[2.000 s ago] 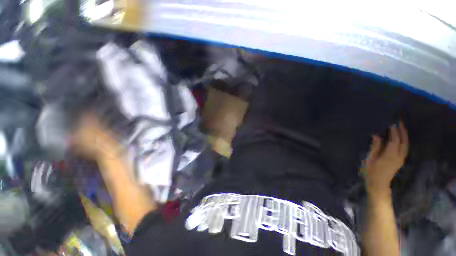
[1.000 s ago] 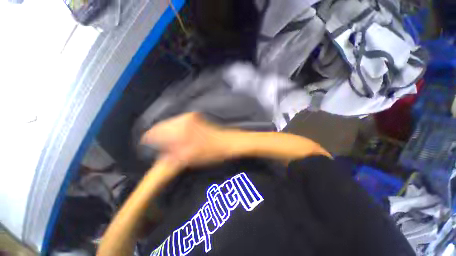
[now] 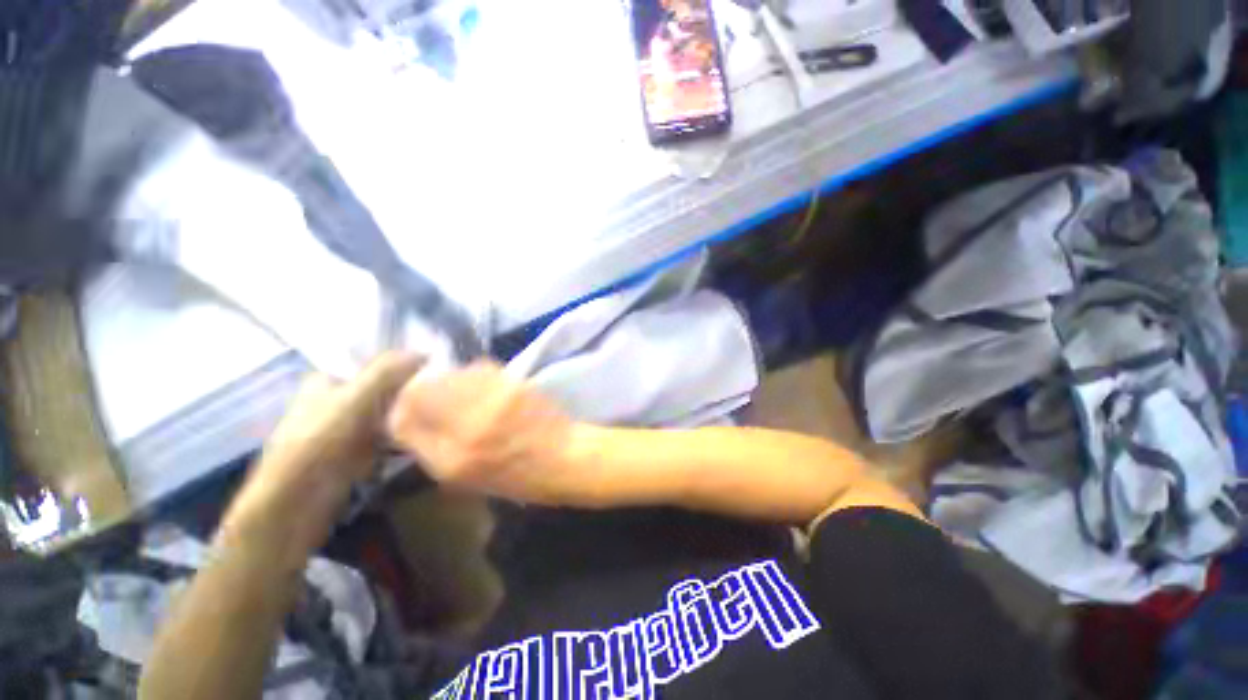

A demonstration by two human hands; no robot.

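A light grey garment piece (image 3: 226,219) with a dark strip (image 3: 329,205) lies over the left part of the white machine table (image 3: 534,205). A pale part of cloth (image 3: 650,358) hangs at the table's front edge, right of my hands. My left hand (image 3: 335,417) and my right hand (image 3: 472,421) are close together at the front edge, both closed on the light grey garment piece. The fingertips are blurred and partly hidden. The needle area is not visible in the glare.
A smartphone (image 3: 682,69) with a lit screen lies on the table, with thread snips (image 3: 838,58) to its right. Crumpled light grey pieces with dark strips (image 3: 1081,369) are heaped at right. More cloth (image 3: 329,615) lies below left.
The view has swung from the cloth pile back to the table. My hands, earlier apart, then crossed over grey cloth near my lap, are now at the table edge gripping the light grey piece.
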